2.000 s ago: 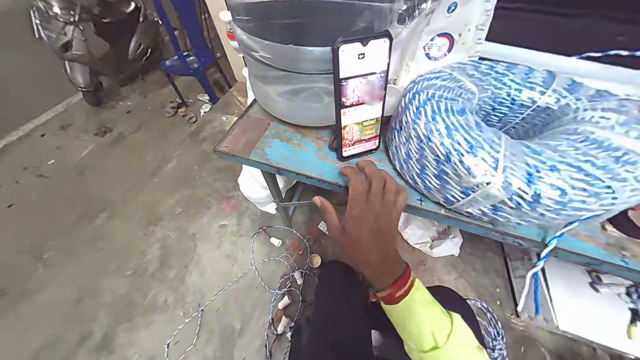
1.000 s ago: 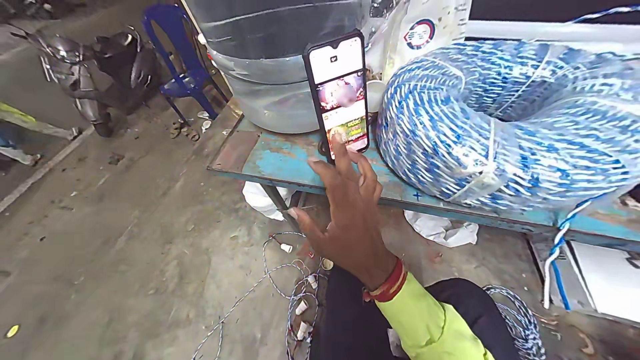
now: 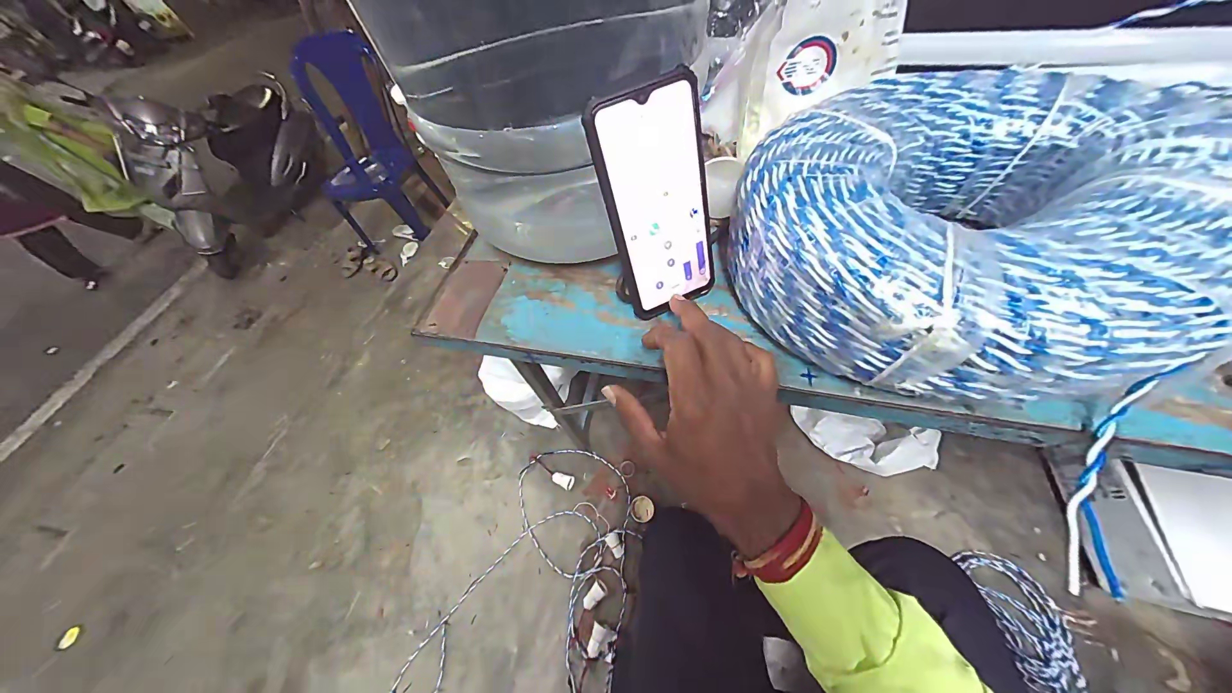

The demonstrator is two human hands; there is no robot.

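Note:
A smartphone in a dark case (image 3: pixel 659 207) stands upright, leaning against a large clear plastic container of liquid (image 3: pixel 520 183) on a worn blue bench (image 3: pixel 549 308). My right hand (image 3: pixel 717 414) reaches up from below with its back toward me, thumb out to the left. Its index fingertip is at the lower edge of the phone; whether it touches the screen I cannot tell. Nothing is held in it. The screen is mostly white with small coloured marks. To the right lies a big wrapped coil of blue and white twisted wire (image 3: pixel 866 289). My left hand is out of view.
Loose wire with white bulb holders (image 3: pixel 594 594) lies on the floor by my legs, and a smaller wire coil (image 3: pixel 1030 616) at my right. White plastic bags (image 3: pixel 866 443) are under the bench. A blue chair (image 3: pixel 361 144), a scooter (image 3: pixel 173 154) and a person (image 3: pixel 72 164) are at the far left.
The phone screen has changed from coloured pictures to a mostly white page. My right index finger, over the lower screen a second ago, is now at its bottom edge.

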